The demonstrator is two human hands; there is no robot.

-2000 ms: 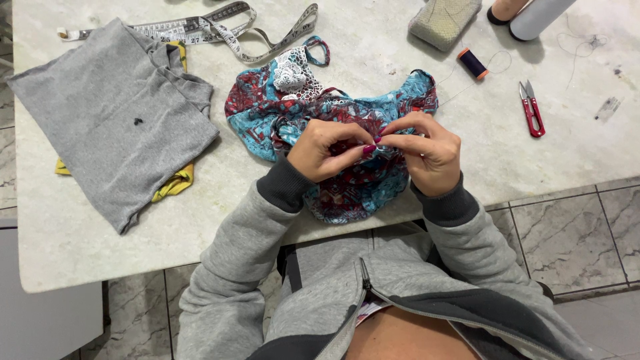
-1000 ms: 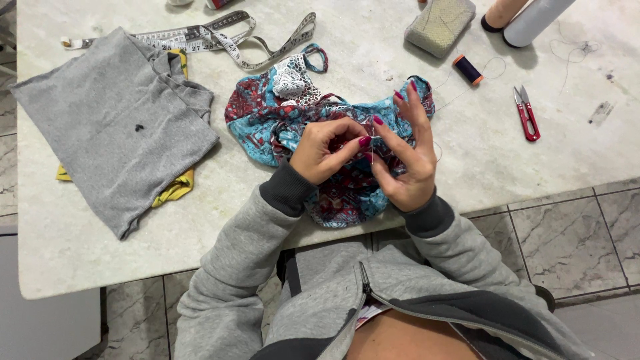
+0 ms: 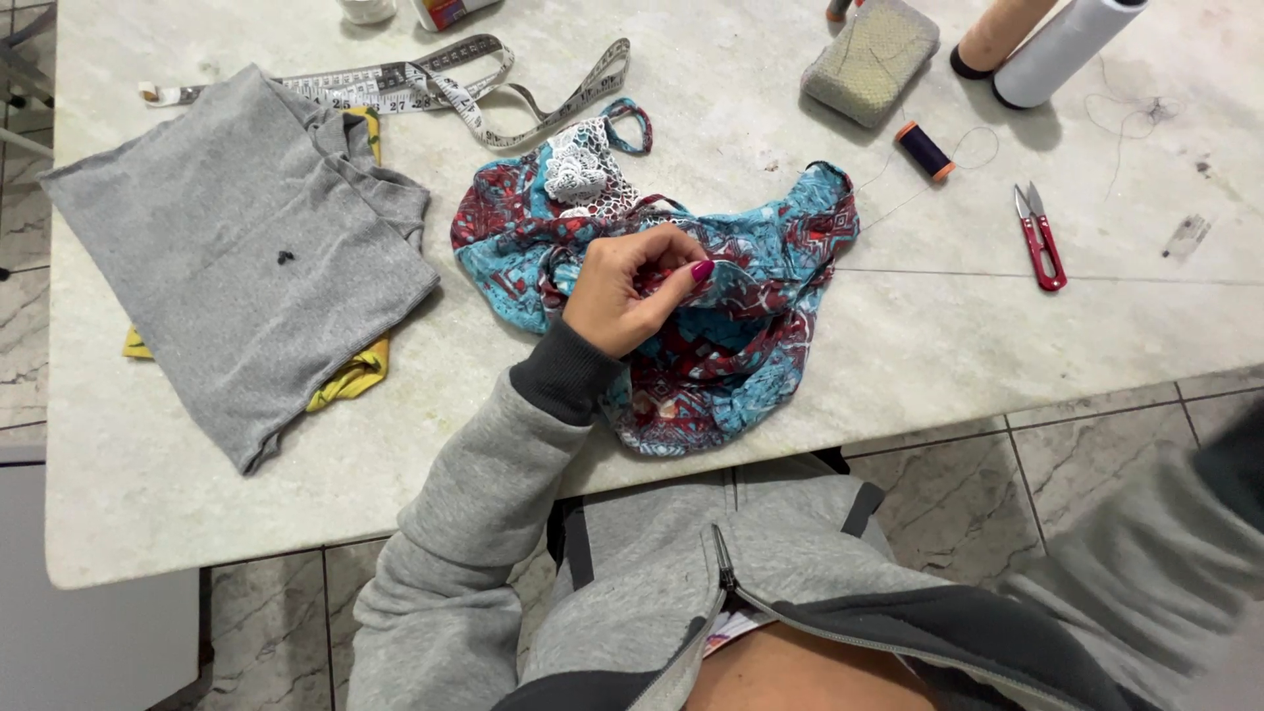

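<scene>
My left hand [image 3: 637,286] pinches the edge of a blue and red patterned garment [image 3: 731,385] with white lace trim [image 3: 588,168], which lies bunched at the table's front edge. My right hand is outside the picture; only its blurred grey sleeve [image 3: 1155,553] shows at the lower right. A taut thread [image 3: 948,274] runs from the garment toward the right edge. Whether a needle is on it cannot be seen. A spool of dark thread [image 3: 925,152] lies behind the garment to the right, and red thread snips [image 3: 1040,237] lie farther right.
A folded grey cloth [image 3: 237,267] lies over a yellow cloth [image 3: 360,380] at the left. Behind them is a tape measure [image 3: 474,99]. A pincushion-like block [image 3: 871,61] and two large thread cones [image 3: 1066,49] stand at the back right of the marble table [image 3: 474,434].
My right hand has moved from the garment out of view to the right, and a long thread now stretches that way. My left hand stays at the garment.
</scene>
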